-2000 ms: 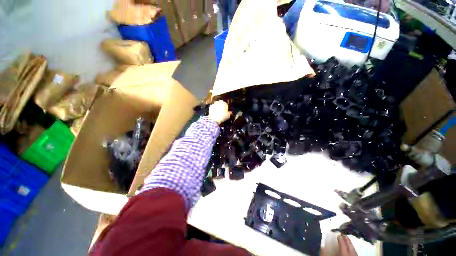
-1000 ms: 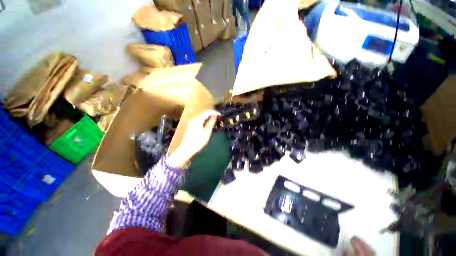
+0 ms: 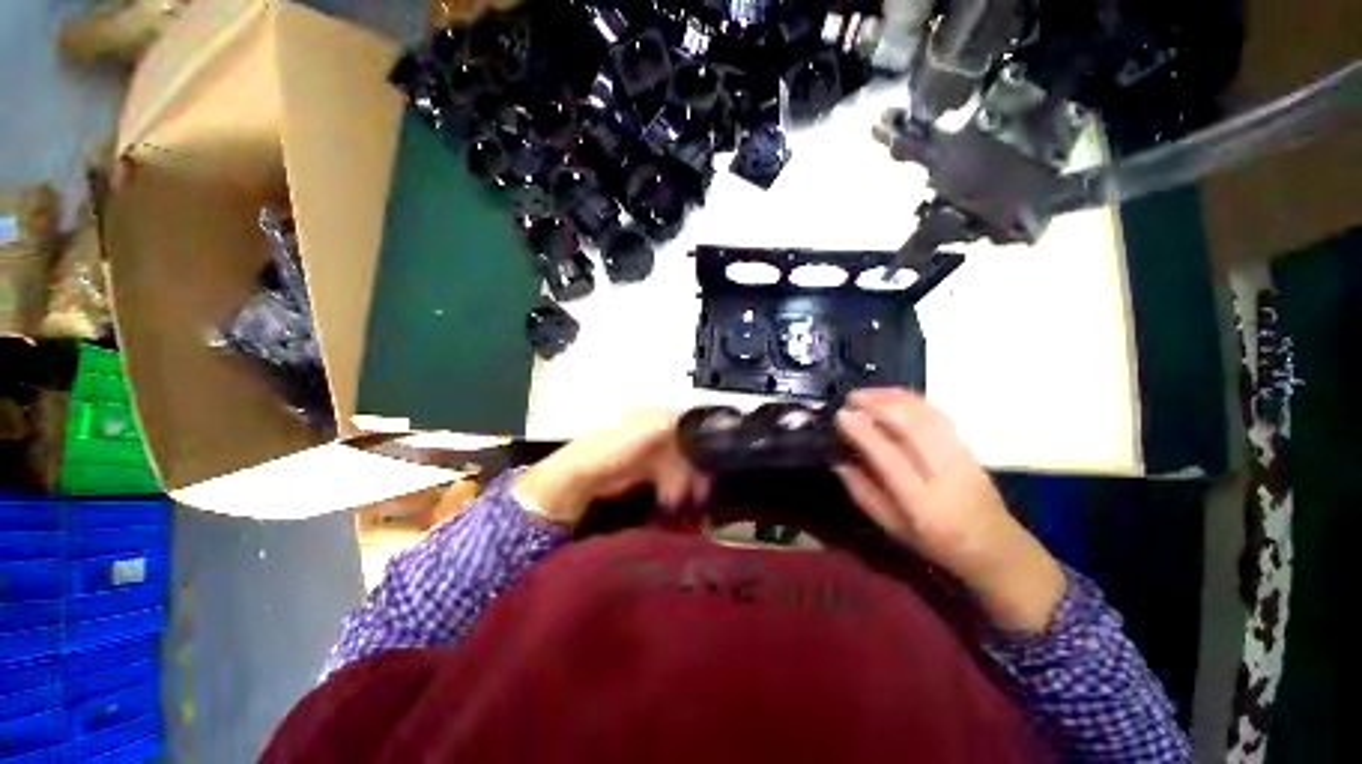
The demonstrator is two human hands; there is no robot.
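Note:
A black socket piece with round openings in a row (image 3: 762, 436) is held level close to my body, just off the front edge of the white work sheet. My left hand (image 3: 635, 460) grips its left end and my right hand (image 3: 911, 470) grips its right end. The long black socket housing (image 3: 811, 340) lies on the white sheet (image 3: 1031, 358) just beyond my hands, with three white ovals along its far side. The metal screwdriver head (image 3: 993, 179) is above the housing's far right corner, held by no hand.
A heap of black socket modules (image 3: 642, 120) lies beyond the sheet, with one loose module (image 3: 551, 327) at its left edge. An open cardboard carton (image 3: 336, 224) with black parts and clear plastic is at left. A clear hose (image 3: 1240, 142) runs right. Green and blue crates (image 3: 90, 597) stand far left.
My left hand has brought the black piece from the heap's left side back to my body. My right hand has left the sheet and taken hold of it. The view has tilted down.

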